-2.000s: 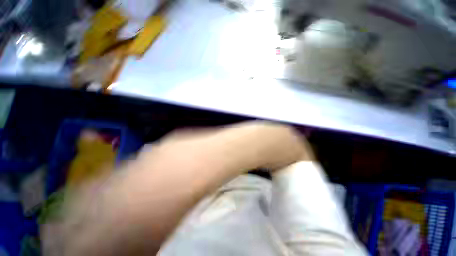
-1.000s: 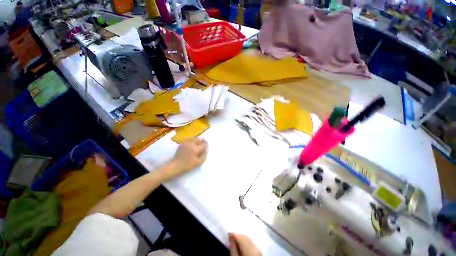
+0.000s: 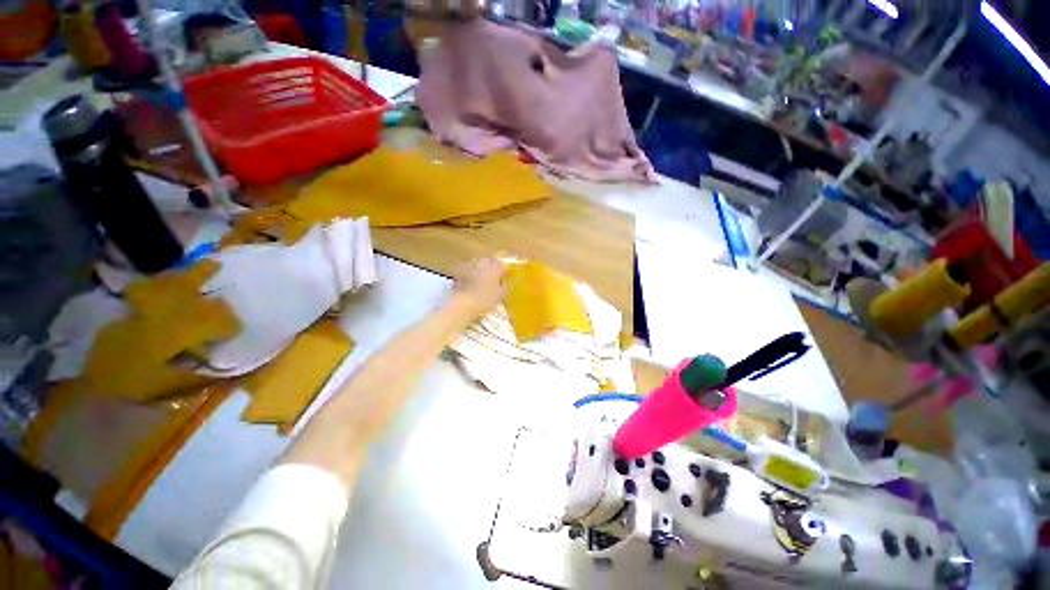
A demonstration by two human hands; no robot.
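My left hand [image 3: 481, 280] reaches across the table to the fanned pile of cream pieces [image 3: 489, 346] behind the sewing machine [image 3: 737, 507]. Its fingers are at the pile's far left edge, beside a small mustard piece [image 3: 541, 302] lying on top; whether they grip anything cannot be told. My right hand is not in view. White-faced pieces [image 3: 282, 288] and small mustard pieces [image 3: 297, 375] lie at the left of the table. Large mustard panels [image 3: 415, 190] lie on the brown board [image 3: 576, 236].
A red basket [image 3: 288, 121] and a black bottle [image 3: 115, 190] stand at the far left. Pink fabric [image 3: 530, 92] drapes over the far table. A pink pen holder [image 3: 668, 417] with pens stands on the machine head. Yellow thread cones [image 3: 921, 296] are at the right.
My left hand has moved from the small mustard pieces at the left to the cream pile. My right hand has left the picture. The view has turned to the right.
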